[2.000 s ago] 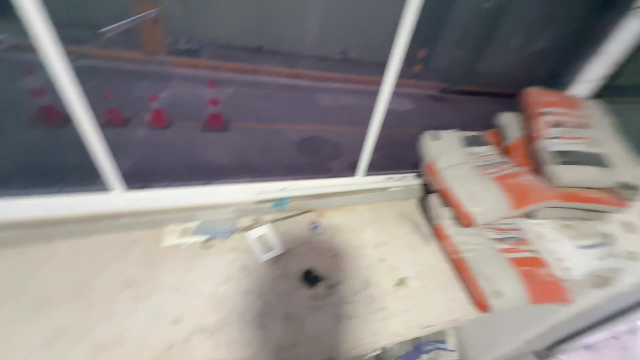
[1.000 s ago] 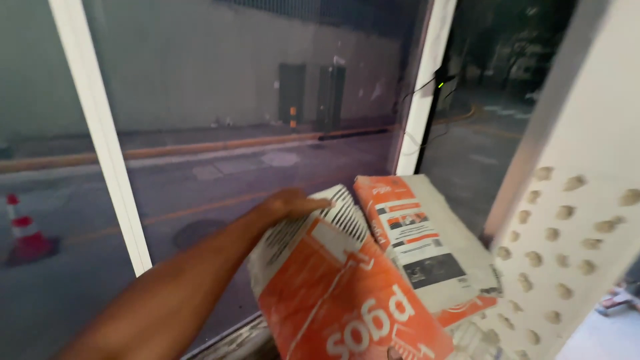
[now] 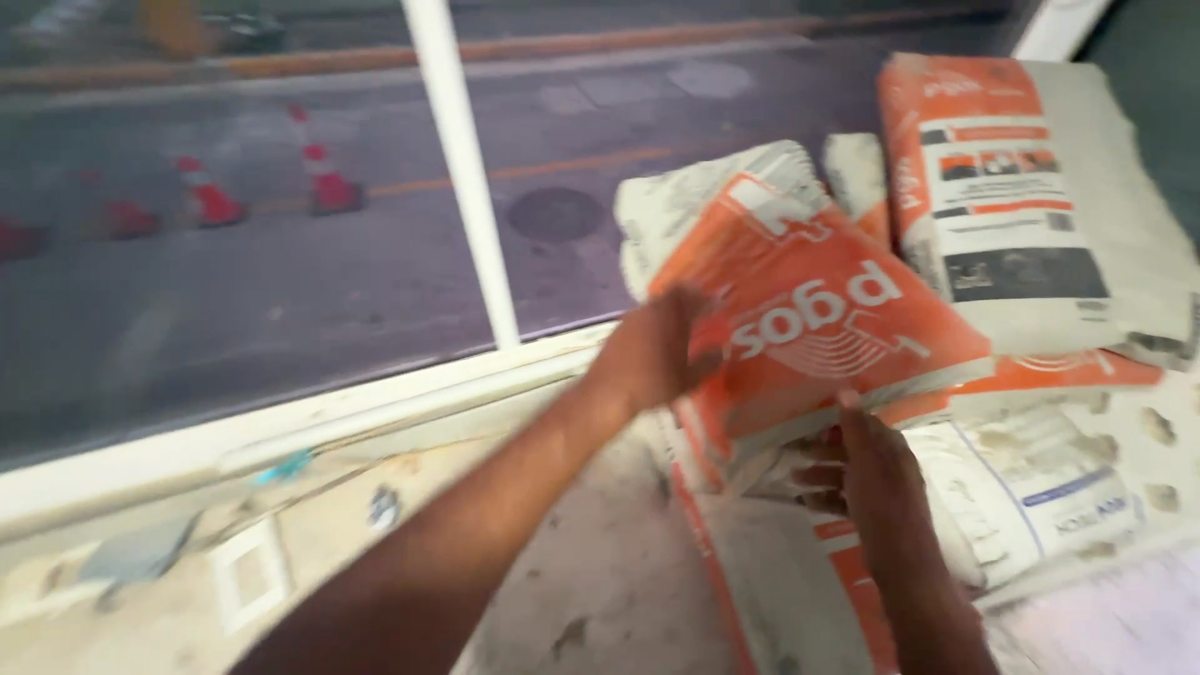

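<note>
An orange and white paper sack of powdered building material (image 3: 825,291) lies tilted on top of other sacks beside the window. My left hand (image 3: 661,352) is at its left side, fingers spread against the orange face, blurred. At the near edge of the same sack is my right hand (image 3: 867,464), its thumb by the edge and its fingers partly under it. Whether either hand bears weight cannot be told. Another orange and white sack (image 3: 1012,206) leans at the right, touching the pile. Beneath my right hand lies a further sack (image 3: 787,562), partly hidden.
A white window frame (image 3: 459,169) runs along the ledge. On the ledge lie a white rectangular frame (image 3: 251,574), a grey flat piece (image 3: 141,548) and a small teal scrap (image 3: 284,466). A white sack with blue print (image 3: 1041,487) sits at the right. Traffic cones (image 3: 323,173) stand outside.
My left hand has moved from the far end of the orange sack to its left side. My right hand has come into view at the near edge. The view has swung back left and down.
</note>
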